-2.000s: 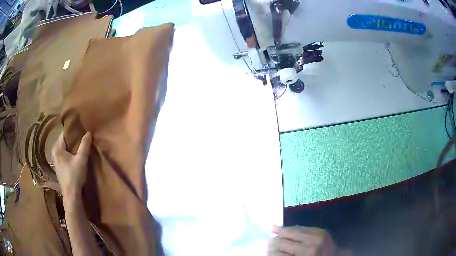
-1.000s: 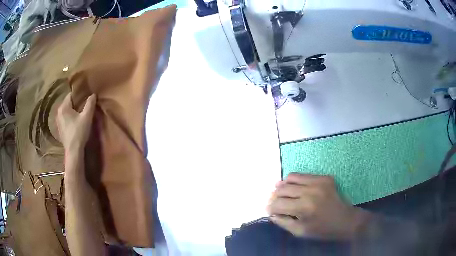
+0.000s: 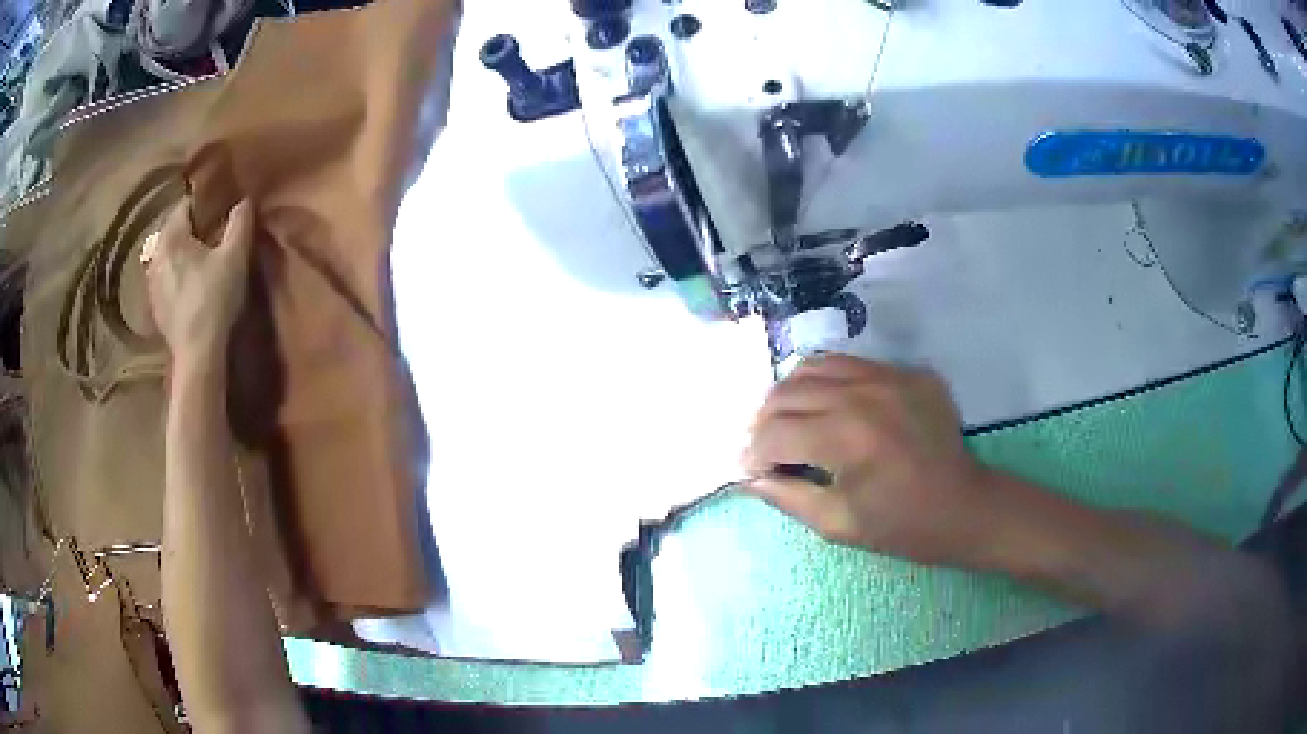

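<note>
A bag panel with its bright white side up (image 3: 573, 430) lies on the table, its right edge running to the presser foot (image 3: 781, 287). Its brown part (image 3: 337, 473) is folded over on the left. My left hand (image 3: 201, 273) grips a brown fold of it beside the strap loops (image 3: 108, 308). My right hand (image 3: 860, 459) holds the panel's right edge near its notched lower corner, just in front of the presser foot, with the fingers curled; the fingertips are partly hidden.
The white sewing machine head (image 3: 975, 144) with a blue badge spans the top right. The green table (image 3: 860, 617) has a curved front edge. More brown pieces (image 3: 86, 660) lie at the lower left, and a pale fabric bundle (image 3: 72, 93) is at the upper left.
The white panel has moved up towards the machine, and its lower notched edge now shows over the green table. My right hand has moved up along its edge to near the presser foot. My left hand keeps its grip.
</note>
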